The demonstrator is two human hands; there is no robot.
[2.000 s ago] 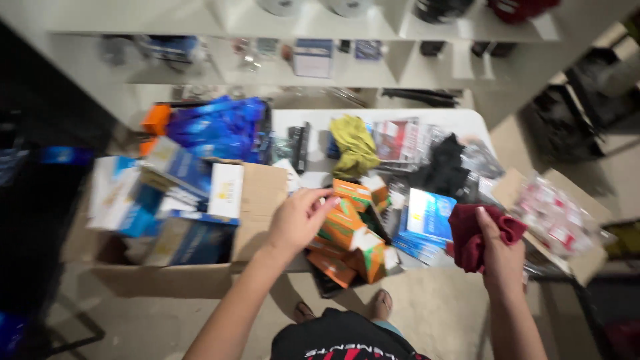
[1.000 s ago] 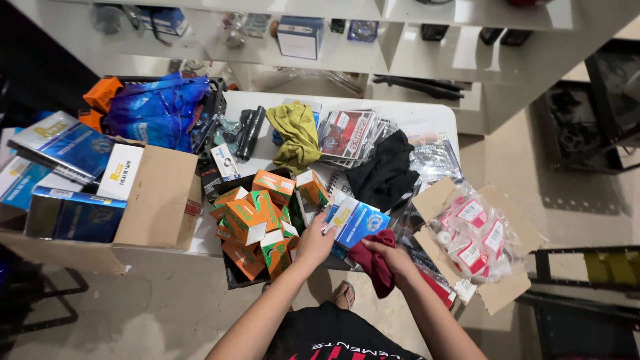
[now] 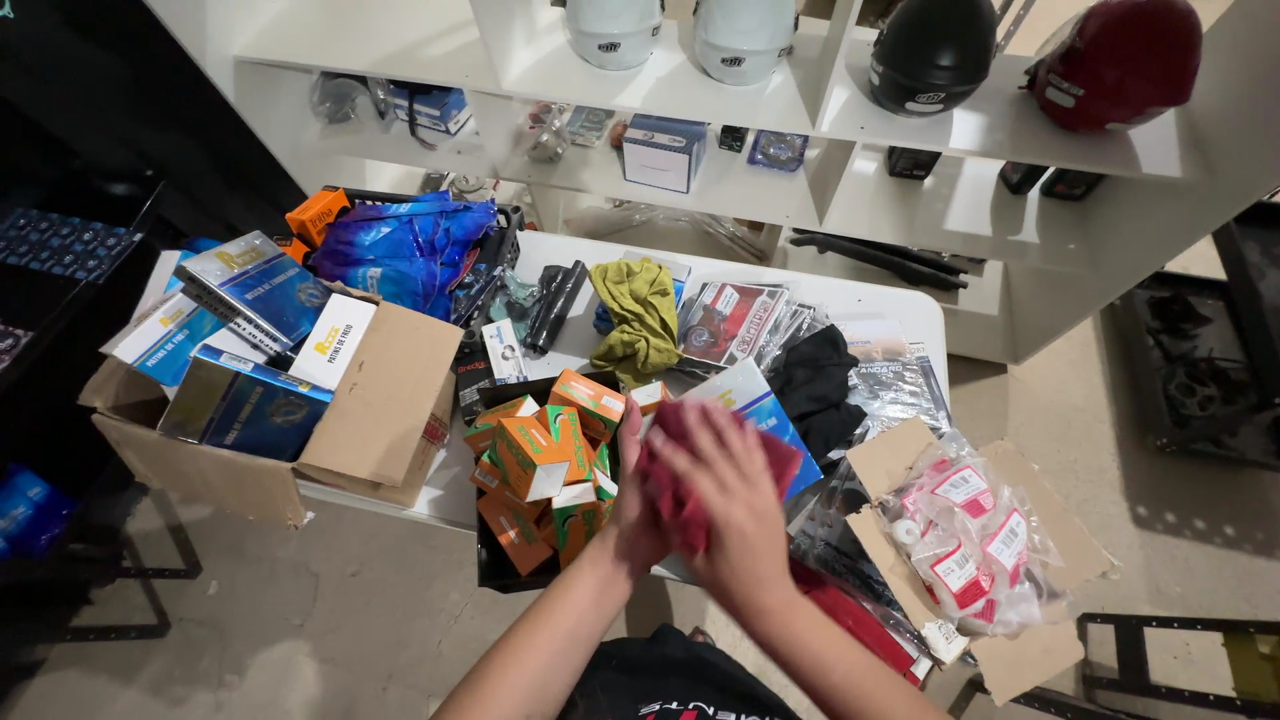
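A dark red cloth [image 3: 690,470] is between my two hands, above the near edge of the white table [image 3: 890,300]. My right hand [image 3: 735,500] presses on it from the right, fingers spread and blurred. On the cloth's left side is my left hand [image 3: 635,500], palm inward; whether its fingers grip the cloth is hidden. Behind the cloth lies a blue and white box [image 3: 770,420]. Just left of my hands, a black crate [image 3: 500,575] holds several small orange and green boxes [image 3: 530,455]. A yellow-green cloth [image 3: 635,315] and a black cloth [image 3: 815,385] lie farther back.
At left, an open cardboard box [image 3: 390,400] holds blue and white boxes. A black basket [image 3: 510,225] with blue packets stands behind it. Right of my hands, another cardboard box [image 3: 1030,660] holds clear bags. White shelving [image 3: 1000,225] with several helmets rises behind the table.
Two seconds ago my hands were apart, the red cloth in my right hand and my left over the orange boxes. They have come together around the cloth. The view has shifted.
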